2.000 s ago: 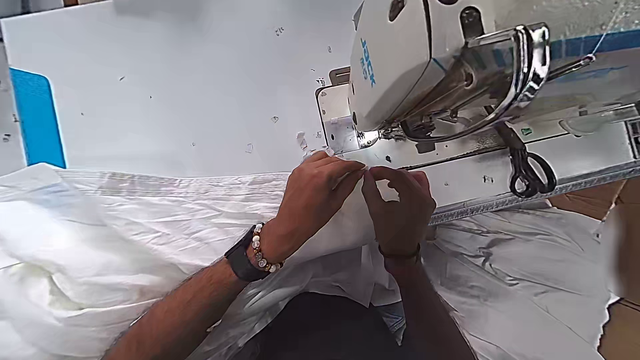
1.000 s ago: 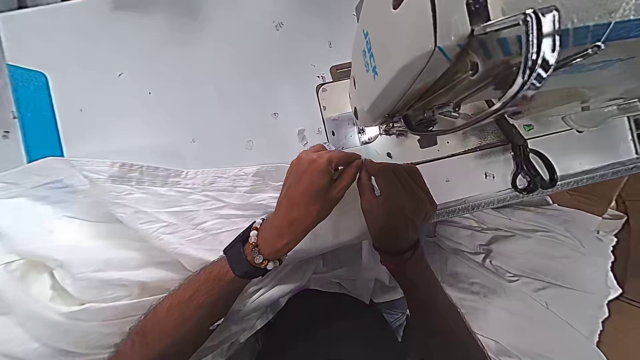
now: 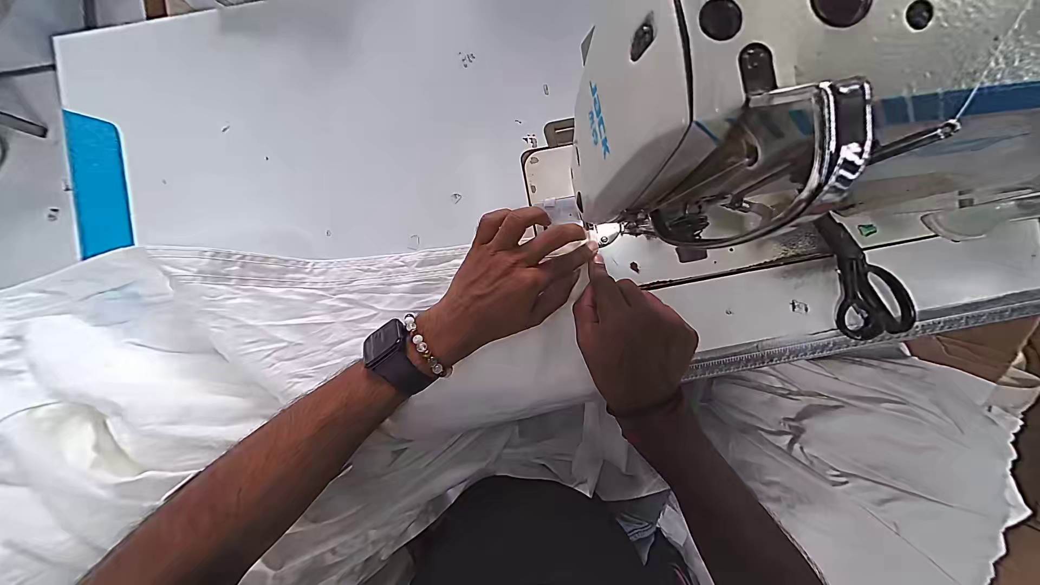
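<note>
White fabric [image 3: 309, 325] with a stitched band along its far edge lies over the front of the sewing table and hangs down. My left hand [image 3: 520, 272], with a watch and a beaded bracelet at the wrist, pinches the fabric's edge close to the presser foot [image 3: 605, 234]. Against its fingertips, my right hand [image 3: 634, 337] grips the same edge between thumb and forefinger. Both hands are just in front of the needle area of a Jack sewing machine [image 3: 642, 106]. The exact pinch point is partly hidden by the fingers.
Black-handled scissors [image 3: 873, 301] lie on the machine bed at the right. A measuring tape strip [image 3: 812, 345] runs along the table's front edge. The white tabletop [image 3: 325, 130] has a blue patch [image 3: 99, 183] at left. More white fabric [image 3: 845, 455] hangs at lower right.
Both hands have moved slightly away from me, closer to the presser foot. The fingers of my left hand have spread, and my right forefinger now points toward the foot.
</note>
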